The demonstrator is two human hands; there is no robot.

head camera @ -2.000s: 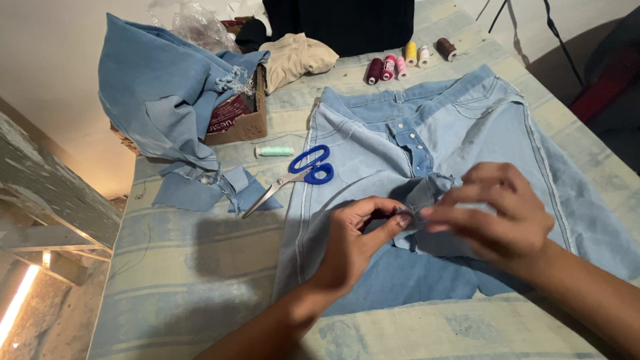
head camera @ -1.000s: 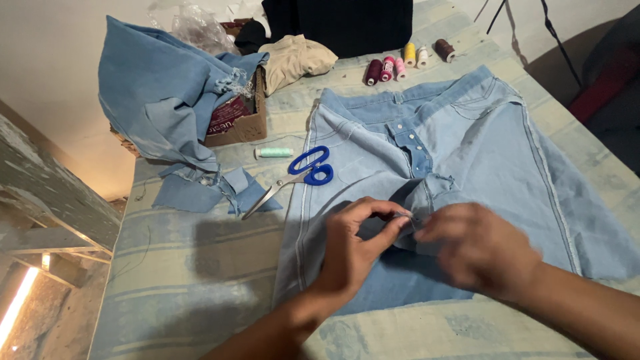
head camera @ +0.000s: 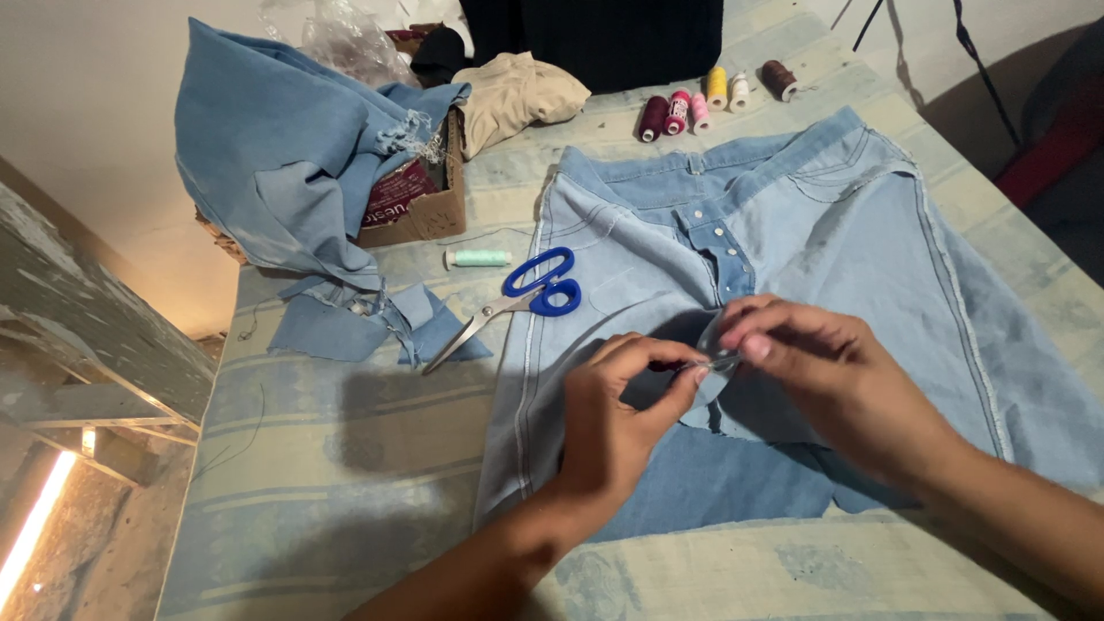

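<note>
A light blue denim garment (head camera: 828,259) with a button fly lies inside out on the table, its waistband away from me. Over its crotch seam, my left hand (head camera: 621,414) pinches the denim between thumb and forefinger. My right hand (head camera: 811,362), just to the right, has its thumb and fingers closed at the raised edge of the same cloth. Something thin, perhaps thread or a needle, spans the gap between the fingertips; it is too small to tell. Blue-handled scissors (head camera: 517,297) rest partly on the garment's left edge, blades slightly apart, beside a mint-green thread spool (head camera: 479,258).
Denim scraps (head camera: 332,328) lie left of the scissors. Behind them stands a cardboard box (head camera: 440,211) with blue denim (head camera: 259,112) draped over it. Beige cloth (head camera: 517,95), black fabric (head camera: 604,39) and several thread spools (head camera: 678,112) are at the back. A patterned cloth (head camera: 285,517) covers the table.
My right hand has come back to the left, close to my left fingertips, from slightly farther right a second ago. My left hand stays pinching at the seam.
</note>
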